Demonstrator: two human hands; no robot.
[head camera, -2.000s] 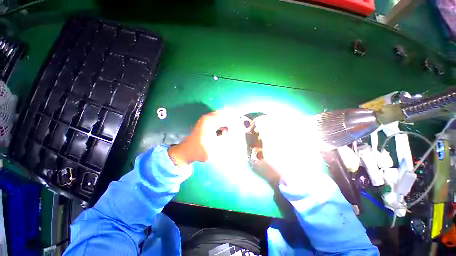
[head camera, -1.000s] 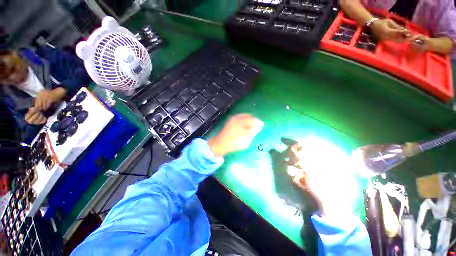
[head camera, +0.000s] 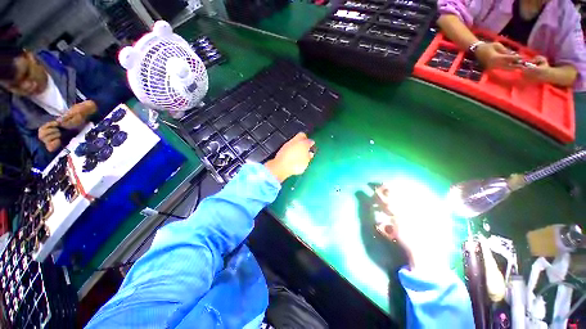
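My left hand (head camera: 293, 158) is at the right edge of the black grid tray (head camera: 257, 115), fingers closed together, with a small dark part at its fingertips. Several small parts sit in the tray's near left pockets. My right hand (head camera: 411, 222) is under the lamp (head camera: 479, 198), mostly washed out by glare. Its fingertips show at the glare's left edge, curled near a small dark shape; whether they hold it cannot be told.
A white fan (head camera: 168, 72) and a white board (head camera: 119, 160) with round black parts on a blue bin (head camera: 122, 199) are left. A red tray (head camera: 507, 90) and a black tray stack (head camera: 366, 38) are at the back. White fittings (head camera: 540, 283) lie right. Two people work nearby.
The view has swung left, bringing the fan and trays into view. My left hand has moved away from my right hand to the black tray's edge. My right hand stays under the lamp.
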